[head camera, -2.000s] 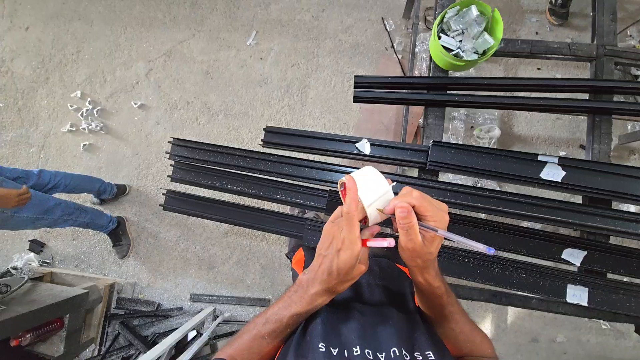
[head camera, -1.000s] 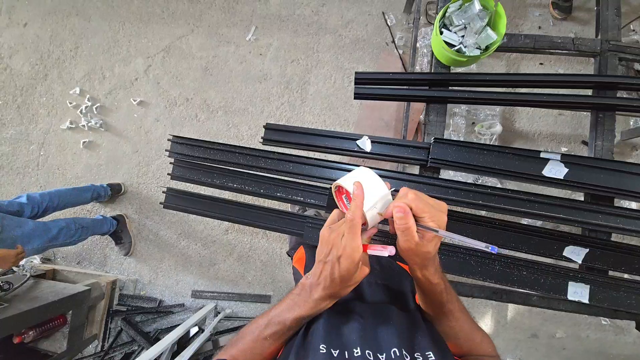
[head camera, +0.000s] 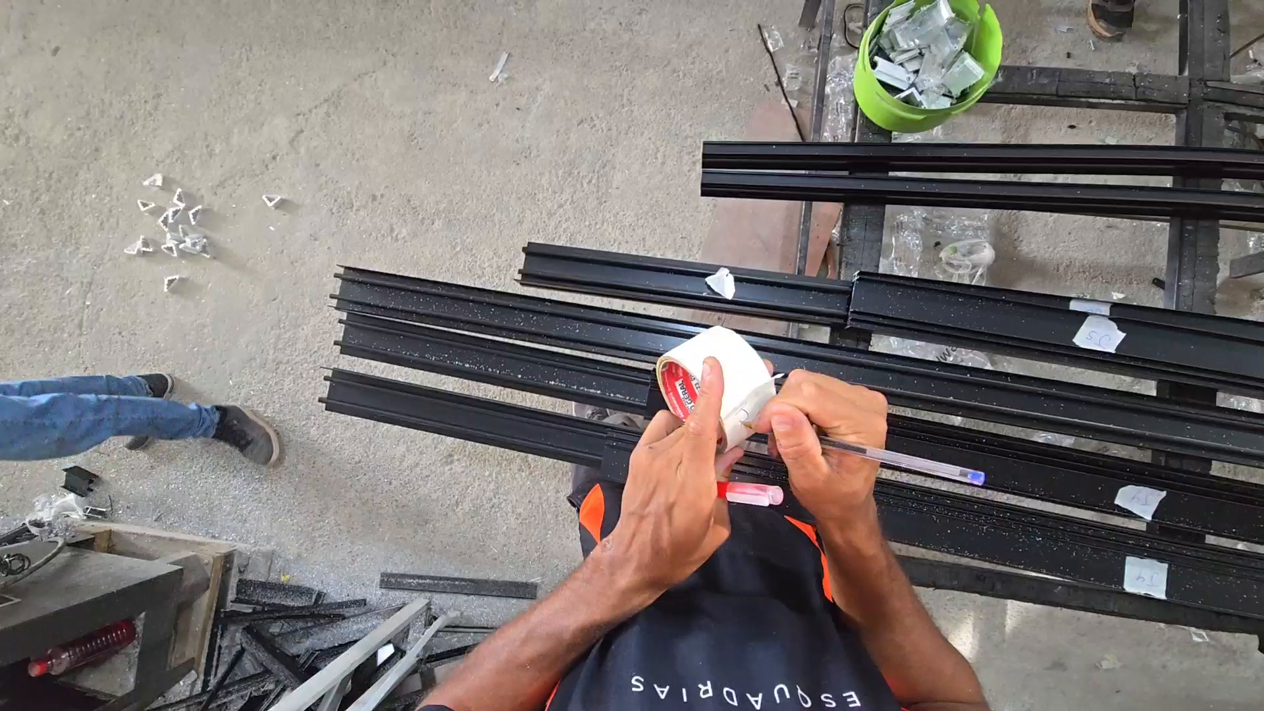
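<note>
My left hand (head camera: 681, 474) holds a roll of white tape (head camera: 726, 380), its red-printed core facing left. A red-and-clear object (head camera: 752, 493), perhaps a pen or small tool, sticks out from under that hand. In my right hand (head camera: 829, 444) is a clear ballpoint pen (head camera: 904, 460) with a blue end cap pointing right; the fingers meet the tape's right side, where a loose edge lifts. The pen's tip is hidden. Beneath and beyond the hands lie several long black metal profiles (head camera: 494, 358), some bearing pieces of white tape (head camera: 1145, 577) with handwriting.
A green bucket (head camera: 874, 107) of small metal parts stands at the upper right, near more black profiles (head camera: 948, 158) on a dark frame (head camera: 1195, 237). White scraps (head camera: 170, 237) lie on the floor. A person's legs (head camera: 118, 419) show at left, above a bench (head camera: 79, 602) and offcuts.
The tape roll has turned between two seconds ago and now, showing more of its red-printed core. Both hands stay close together around it. At left, the other person's legs have shifted.
</note>
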